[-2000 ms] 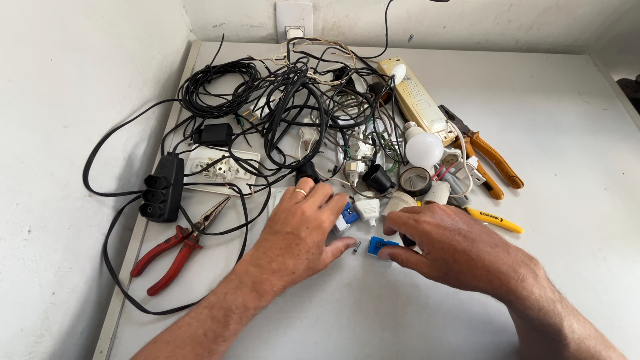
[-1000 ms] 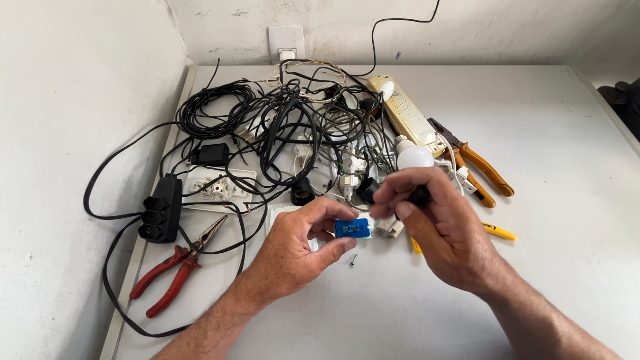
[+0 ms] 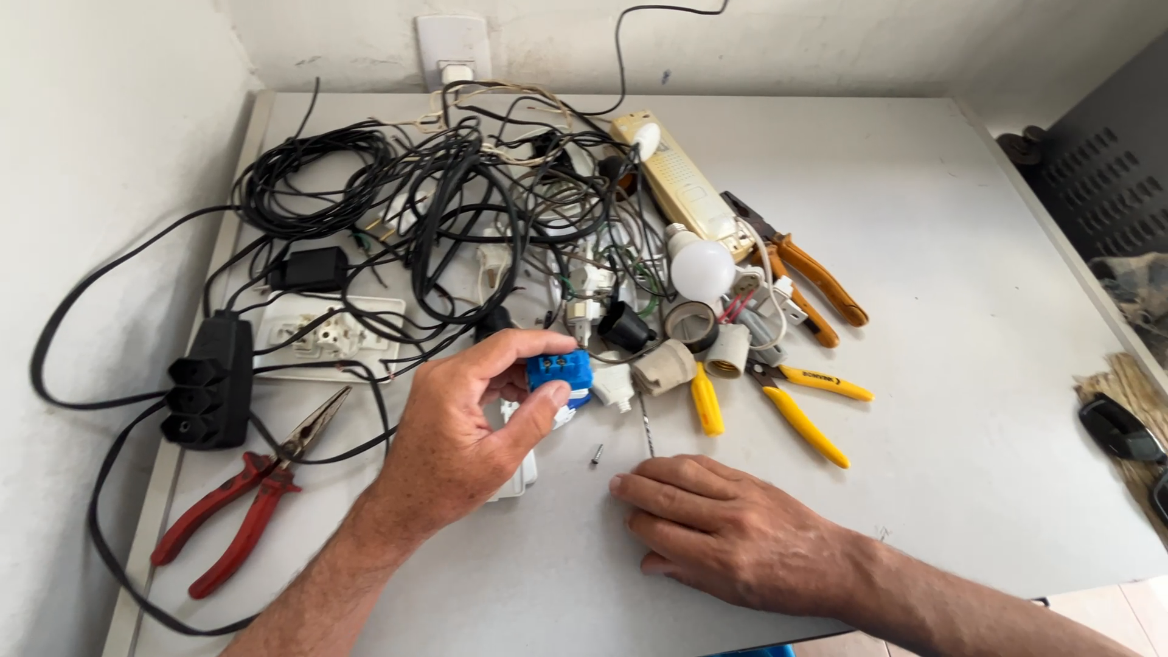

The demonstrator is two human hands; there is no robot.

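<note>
Between thumb and fingers, my left hand (image 3: 474,424) grips a small blue electrical module (image 3: 558,370) with brass-coloured screws on its face. My right hand (image 3: 721,529) rests low on the table, fingers curled; whether it holds anything underneath cannot be seen. A small screw (image 3: 596,454) lies between the hands. Just beyond the right fingers is a thin drill bit (image 3: 648,427). Near the blue module are a white plug (image 3: 613,387), a beige lamp socket (image 3: 664,367) and a black lamp socket (image 3: 626,325). A white plastic part (image 3: 516,479) is partly hidden behind the left hand.
Tangled black cables (image 3: 465,201) cover the back left. Red-handled long-nose pliers (image 3: 260,497) and a black multi-outlet (image 3: 210,383) lie left. To the right are yellow-handled cutters (image 3: 808,424), orange-handled pliers (image 3: 821,278), a yellow-handled tool (image 3: 705,401) and a light bulb (image 3: 701,266).
My left hand has lifted the blue module from near the table. My right hand, raised a second ago with a dark object in it, has come down onto the table.
</note>
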